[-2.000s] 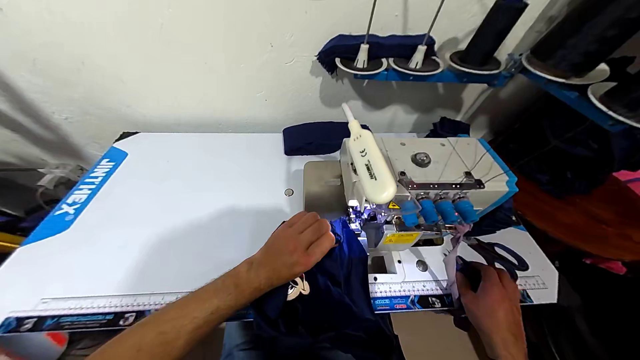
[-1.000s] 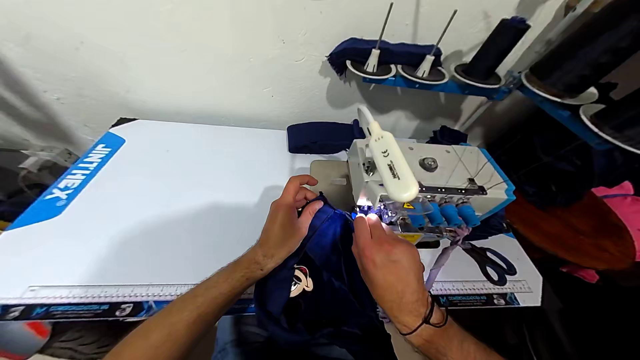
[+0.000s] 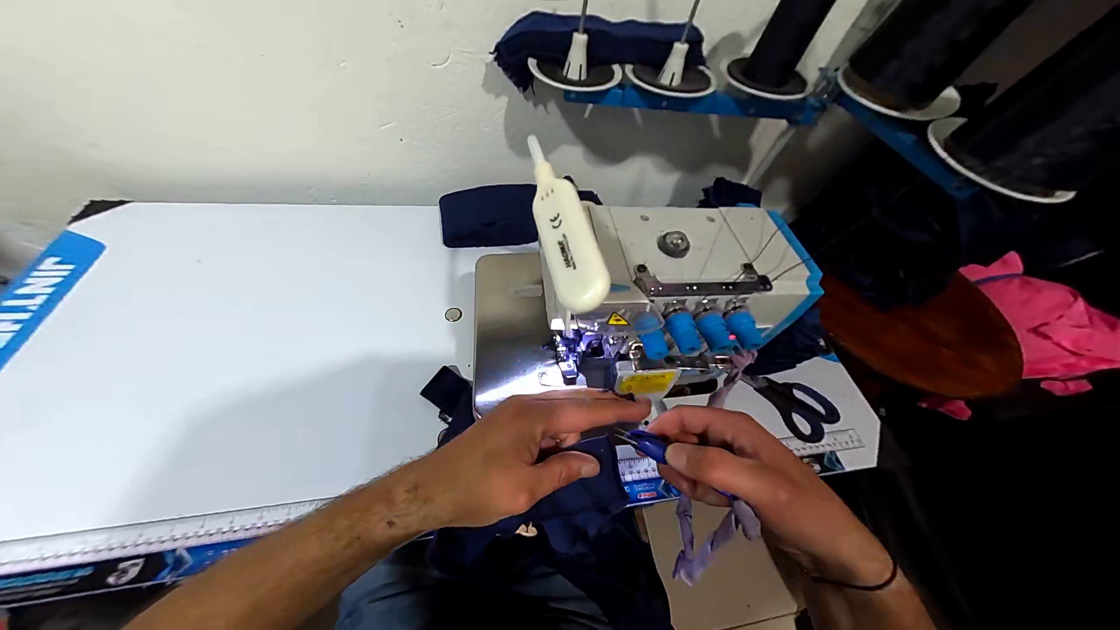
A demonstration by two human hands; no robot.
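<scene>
My left hand (image 3: 534, 455) holds the edge of a navy blue fabric garment (image 3: 582, 490) at the table's front edge, just below the needle area of the overlock sewing machine (image 3: 682, 271). In my right hand (image 3: 744, 472) is a pair of small blue thread snips (image 3: 646, 444), its metal tips close to the fabric edge. A twisted lilac fabric strip (image 3: 700, 551) hangs by my right hand, and part of it runs up to the machine. The machine's lamp (image 3: 571, 241) lights the presser foot (image 3: 569, 350).
Black-handled scissors (image 3: 801, 409) lie right of the machine. Folded navy fabric (image 3: 486, 216) rests behind the metal plate. Thread cones (image 3: 787, 39) stand on a blue rack above. A printed ruler (image 3: 175, 525) runs along the table's front edge. Pink fabric (image 3: 1050, 324) lies at right.
Both hands and the garment have moved from the presser foot toward the table's front edge. The blue snips now show in my right hand.
</scene>
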